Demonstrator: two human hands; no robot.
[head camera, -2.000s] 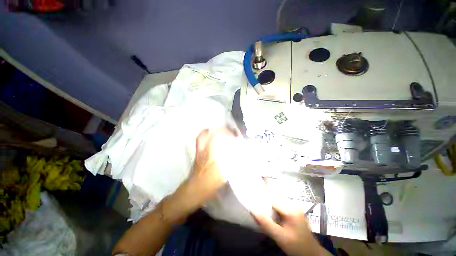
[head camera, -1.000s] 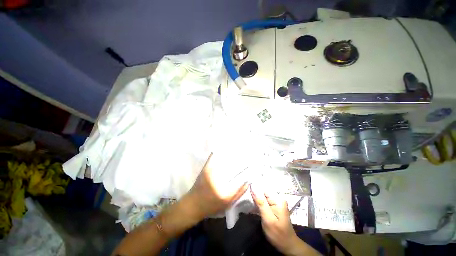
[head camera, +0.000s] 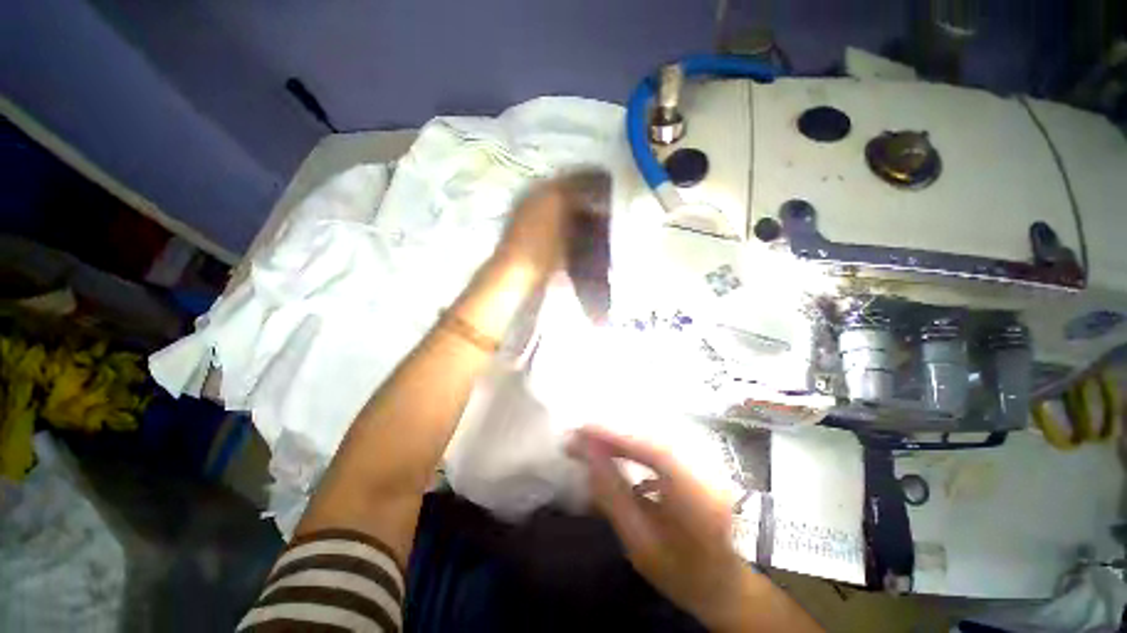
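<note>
White cloth pieces (head camera: 334, 297) lie heaped left of the cream-white overlock machine (head camera: 964, 161). My left hand (head camera: 550, 223) is blurred and reaches over the heap beside the machine head's left end; its fingers are unclear. My right hand (head camera: 661, 501) is in front of the glaring needle area, its thumb and fingertips closed on the edge of a white garment piece (head camera: 507, 451). This piece hangs at the table's front edge, below my left forearm. Glare hides the presser foot and much of the cloth near it.
A blue air hose (head camera: 639, 124) curves at the machine head's left end. Yellow scissor-like loops (head camera: 1078, 411) lie at the right. Yellow cloth (head camera: 74, 383) and a whitish bundle (head camera: 56, 544) are at the far left. A purple-blue wall (head camera: 494, 56) stands behind.
My left hand has moved from the cloth at the needle area up and away over the heap. My right hand stays near the front edge. The white piece now hangs more loosely; the view has shifted.
</note>
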